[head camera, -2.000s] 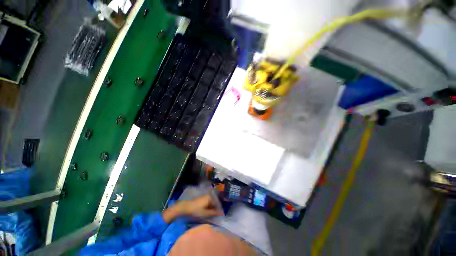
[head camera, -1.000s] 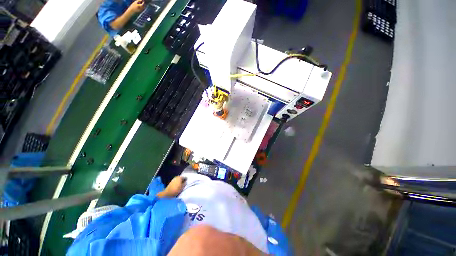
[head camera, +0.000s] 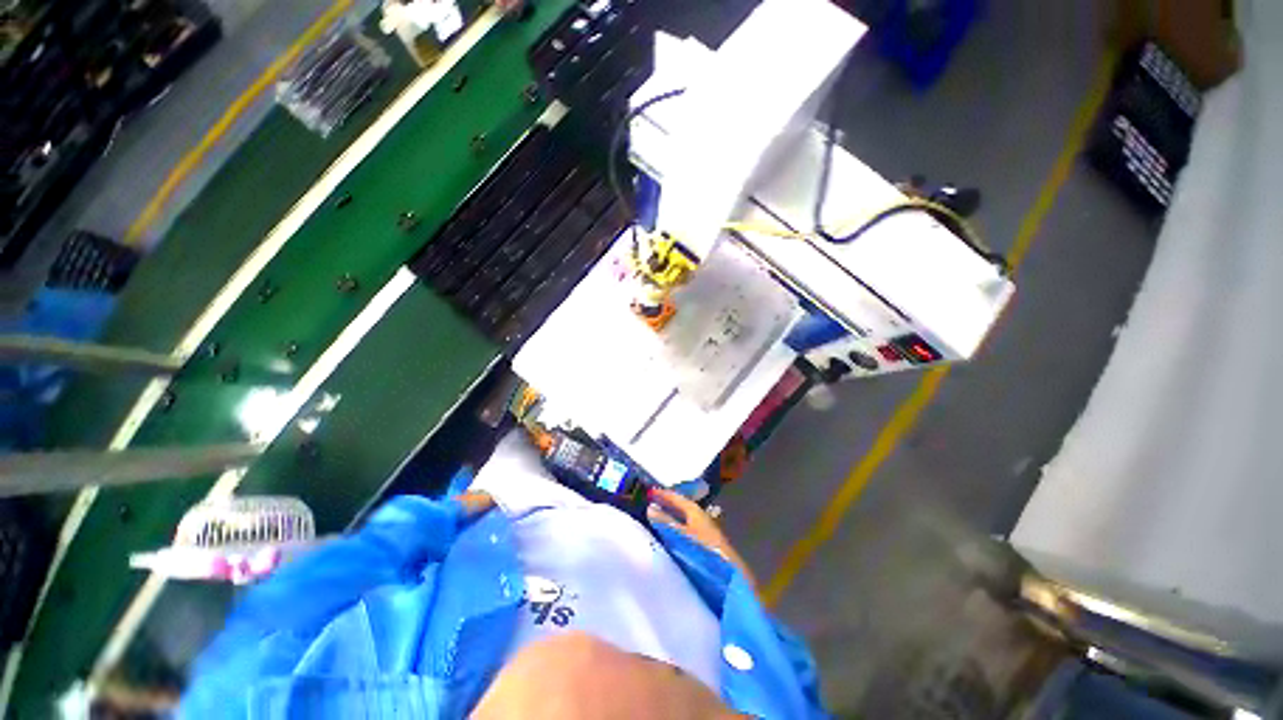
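Observation:
The white press machine (head camera: 690, 436) stands in front of me. Its yellow press head (head camera: 667, 260) is over a small orange fixture (head camera: 653, 314) at the edge of the grey metal plate (head camera: 732, 331). A phone-like device with a lit screen (head camera: 591, 467) lies along the machine's front edge. My right hand (head camera: 690, 523) is at the right end of this device, fingertips by a small red spot; whether it grips anything is unclear. My left hand (head camera: 479, 501) is low by my body, mostly hidden by the blue sleeve, and its fingers cannot be made out.
A black blister tray (head camera: 514, 232) lies left of the machine. Small dark round parts are scattered on the green conveyor (head camera: 313, 260) with white rails. A white slatted fan (head camera: 246, 523) stands at lower left. The control box (head camera: 917, 349) shows red digits. Two blurred grey bars cross the left side.
My right hand has come into view at the machine's front edge. My left hand has drawn back, more covered by its sleeve. The view has shifted, and the machine sits farther right.

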